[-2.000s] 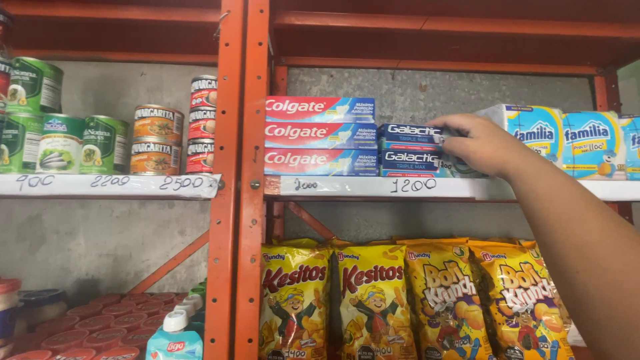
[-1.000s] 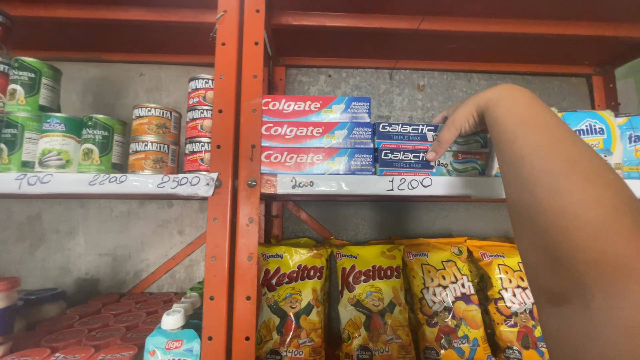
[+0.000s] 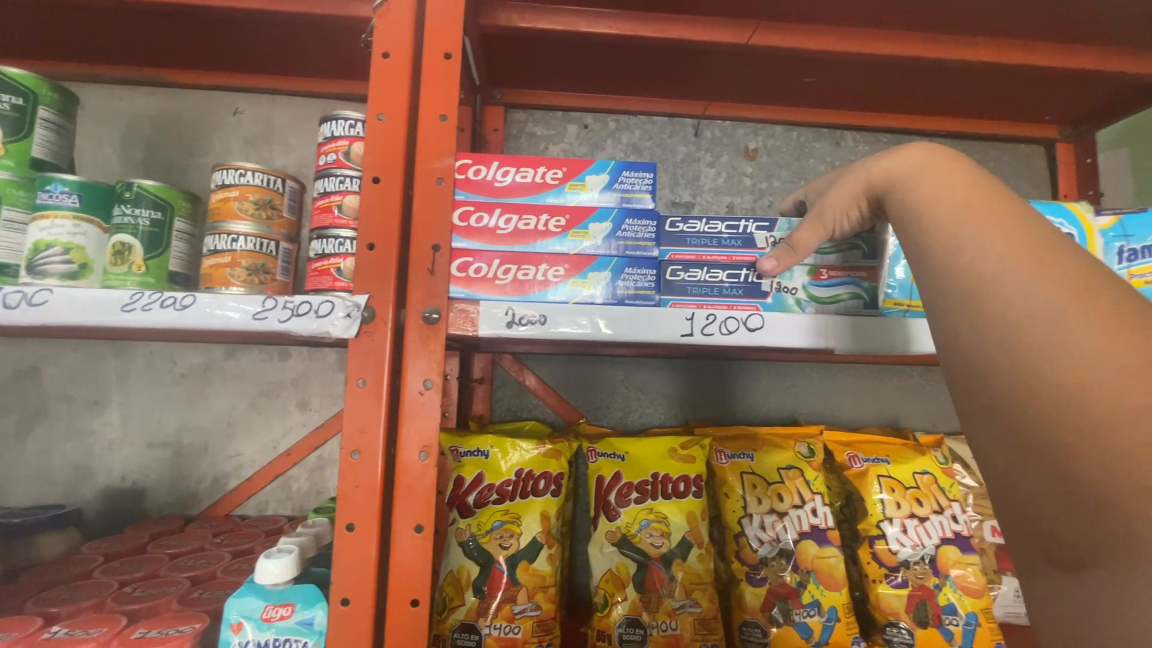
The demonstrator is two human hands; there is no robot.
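Note:
My right hand [image 3: 832,211] reaches in from the right edge onto two stacked Galactic toothpaste boxes. Its thumb lies across the front of the upper Galactic box [image 3: 715,230], with the tip at the top edge of the lower Galactic box [image 3: 711,281]. The other fingers are bent behind the upper box and partly hidden. Three stacked Colgate toothpaste boxes [image 3: 553,229] lie directly left of the Galactic ones, and the Colgate stack stands higher. My left hand is out of view.
An orange steel upright [image 3: 432,270] divides the shelves. Food cans [image 3: 157,234] stand left of it. Snack bags [image 3: 648,540] stand below the toothpaste, and blue-and-yellow packs [image 3: 1066,225] are behind my forearm. Red-lidded containers [image 3: 144,567] and a teal pouch [image 3: 277,616] are at lower left.
The Galactic boxes, turned mostly end-on two seconds ago, now show their long fronts. My right hand has stayed at them, its thumb coming onto their front.

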